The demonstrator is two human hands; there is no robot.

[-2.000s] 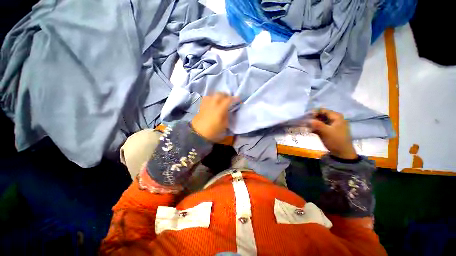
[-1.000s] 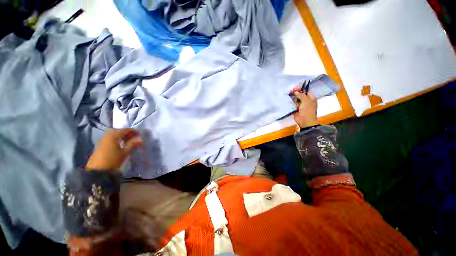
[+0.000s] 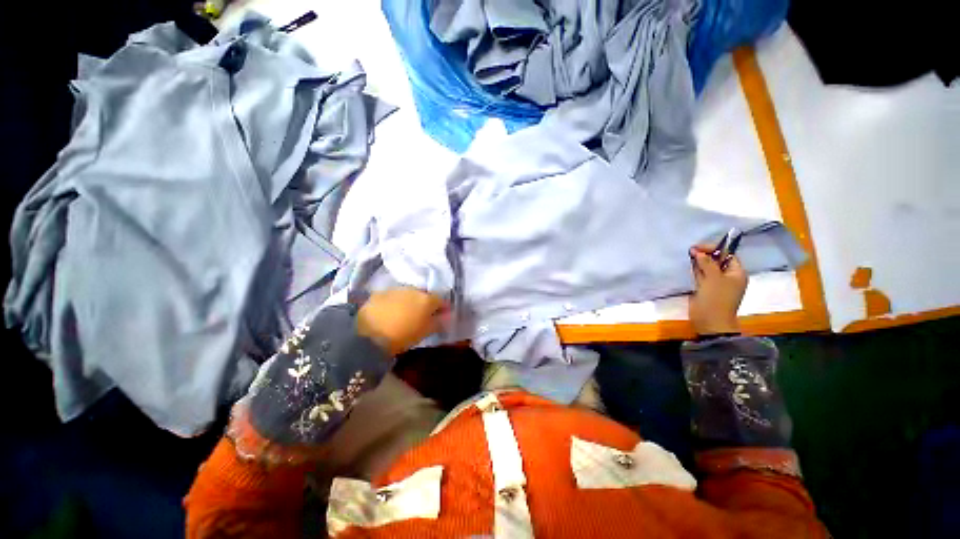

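A light grey-blue garment lies spread over the table's front edge, with one long tapering part reaching right. My left hand is at its left side by the table edge, its fingers bent on the cloth; it is slightly blurred and its exact grip is hard to see. My right hand is near the narrow right end, closed around small dark snips whose tips point up over the cloth. A small flap of cloth hangs over the edge towards the lap.
A large heap of grey-blue garments hangs over the table edge at left. A blue plastic bag with more garments is at top centre. A dark stick lies at upper left. Orange tape crosses the white table. Black cloth is at upper right.
Since one second ago, my left hand has come back onto the cloth from farther left, and the garment's left part is now bunched. My right hand stays near the narrow end. The view has shifted.
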